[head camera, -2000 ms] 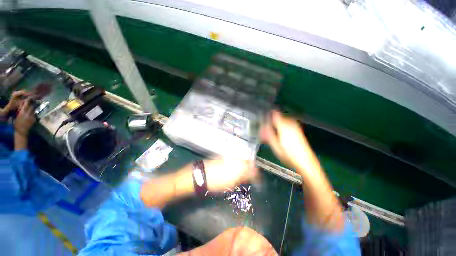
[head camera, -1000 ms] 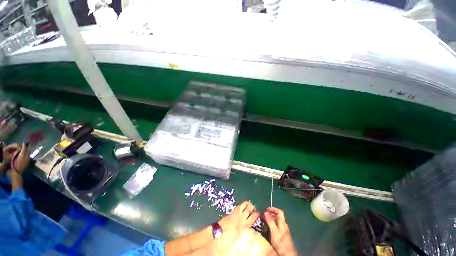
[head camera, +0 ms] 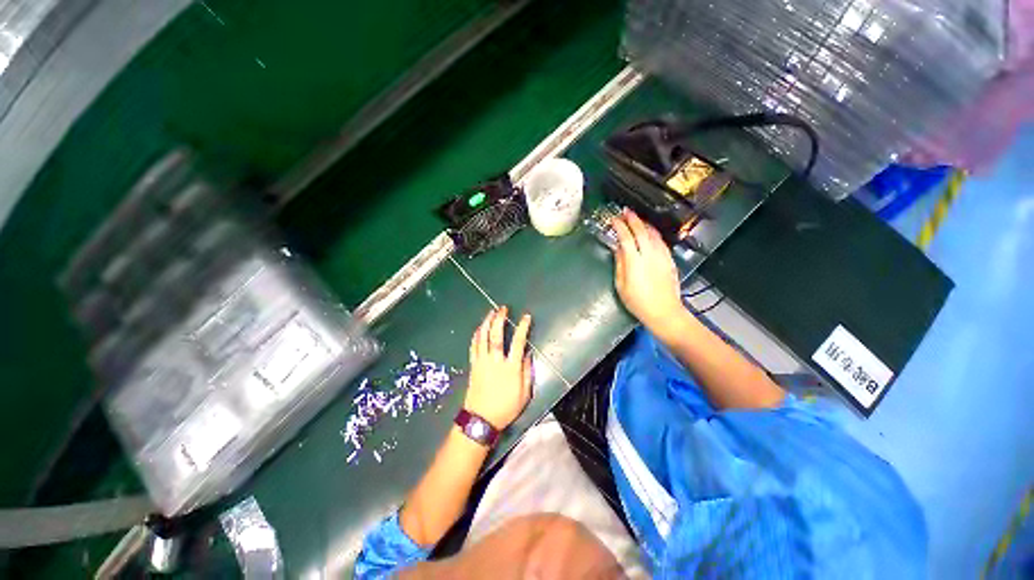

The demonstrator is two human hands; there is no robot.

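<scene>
My left hand [head camera: 499, 368], with a dark red wristband, lies palm down on the green mat [head camera: 567, 297], its fingers apart and nothing visible in it. A pile of small silver-white and dark components [head camera: 397, 399] is scattered to its left. My right hand [head camera: 649, 270] reaches to a small cluster of boards [head camera: 608, 224] beside the soldering iron stand [head camera: 658, 164]. Its fingertips touch or cover part of the cluster; whether they grip a board cannot be told. The stand has a yellow-gold patch.
A white tub [head camera: 554, 197] and a black fume fan [head camera: 485, 213] stand at the mat's back edge. Stacked clear trays [head camera: 227, 374] are at left, more [head camera: 816, 68] at upper right. A dark panel [head camera: 833, 283] with a white label projects at right. A clear bag [head camera: 252, 538] lies lower left.
The view has swung to the right. My hands, close together one second ago, are now apart: the left flat on the mat, the right over by the iron stand.
</scene>
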